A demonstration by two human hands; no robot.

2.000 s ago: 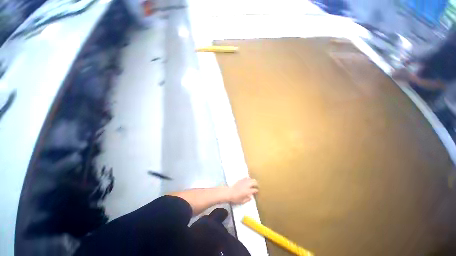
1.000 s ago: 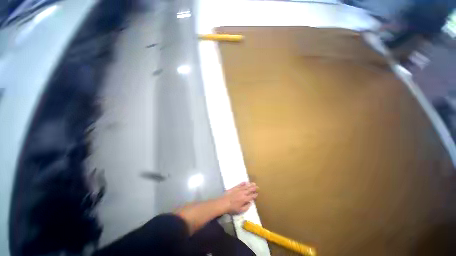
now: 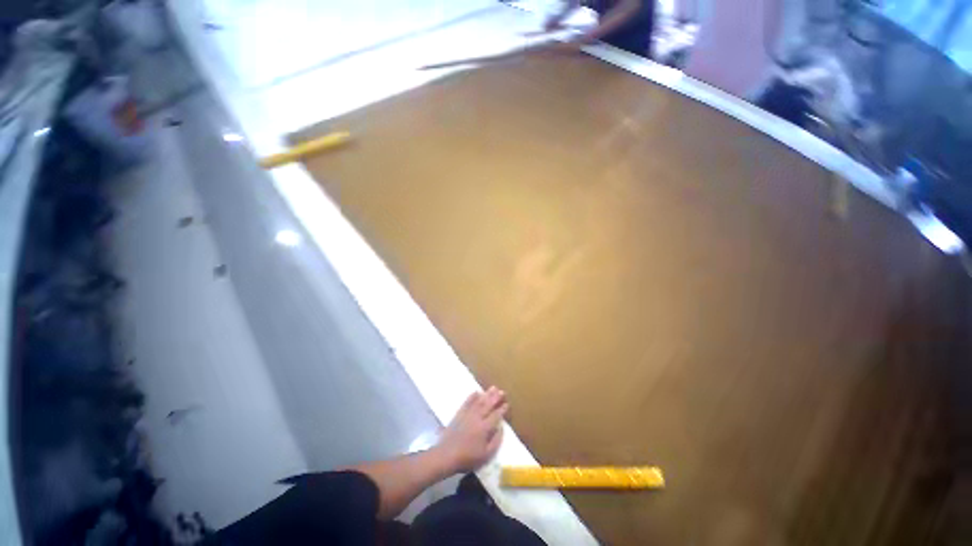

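Wide golden-brown fabric (image 3: pixel 597 267) lies flat on the table. My bare left hand (image 3: pixel 474 430) rests on the white strip at the fabric's near long edge, palm down, with its fingertips at the fabric edge; no object shows in it. My right hand is not in view. One yellow bar (image 3: pixel 581 478) lies across the edge just right of my left hand. Another yellow bar (image 3: pixel 306 149) lies across the same edge at the far corner.
A person's arm (image 3: pixel 613 23) reaches over the far edge, by a long thin brown rod (image 3: pixel 501 55) at the fabric end. White table surface (image 3: pixel 320 53) lies beyond. Grey floor (image 3: pixel 203 320) runs along the left. Blurred things stand at the upper right.
The view has turned right, so the far yellow bar shows further left. The person's arm and the rod have come into view at the far end. My left hand stays at the fabric edge.
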